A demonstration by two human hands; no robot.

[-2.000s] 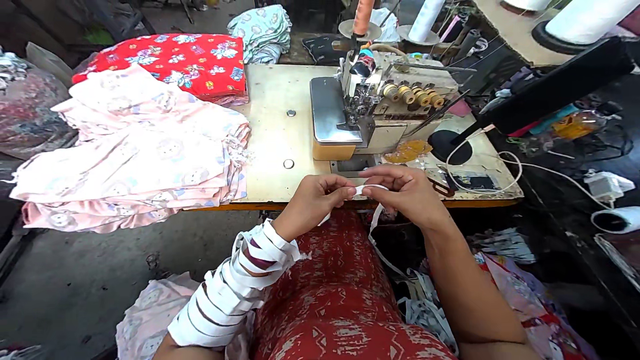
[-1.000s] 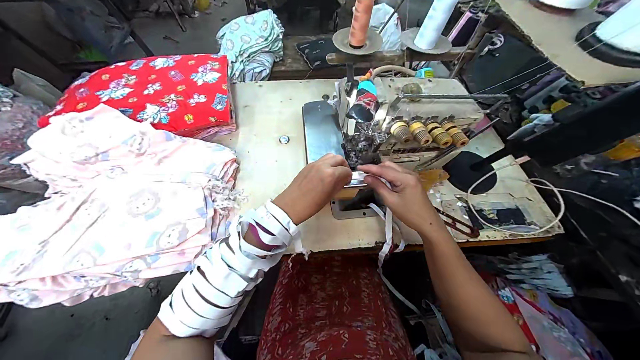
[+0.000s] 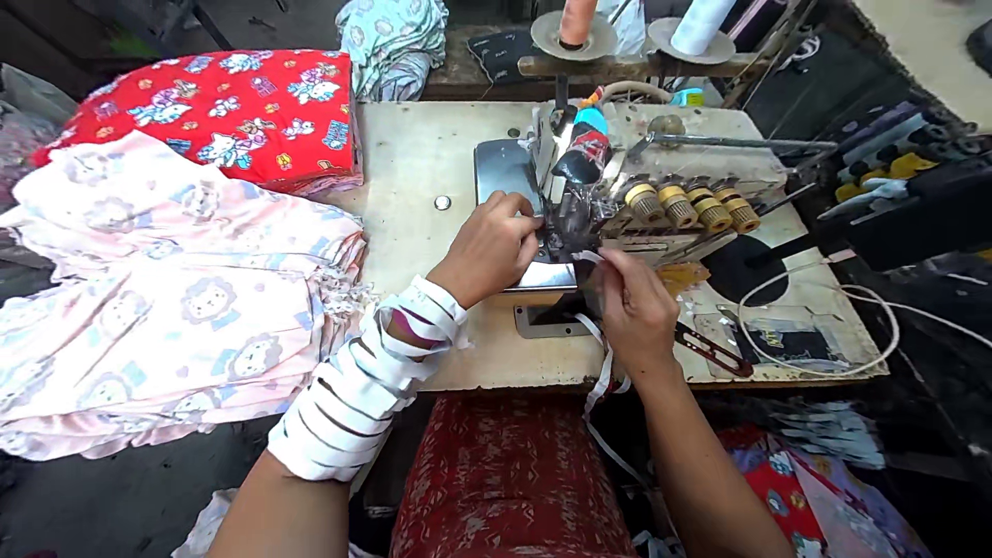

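My left hand (image 3: 492, 244) is at the needle area of an overlock sewing machine (image 3: 690, 170), its fingers bent by the presser foot; what they pinch is hidden. White fabric strip (image 3: 353, 391) is wound many times around my left forearm. To the right of the needle area, my right hand (image 3: 637, 306) pinches the end of a narrow white strip (image 3: 587, 256) between thumb and fingers. More white strip (image 3: 601, 387) hangs over the table's front edge below that hand. Several yellow-banded tension dials (image 3: 690, 205) line the machine's front.
Pink printed fabric pieces (image 3: 178, 302) lie at the left, with a folded red printed stack (image 3: 232, 116) behind. Thread cones (image 3: 701, 27) stand at the back. Black-and-red snips (image 3: 713, 349) and a looped white cable (image 3: 891, 325) lie at the right.
Both hands have moved forward from the table's front edge to the needle area. They were close together on the white strip and are now apart, one on each side of the needle area.
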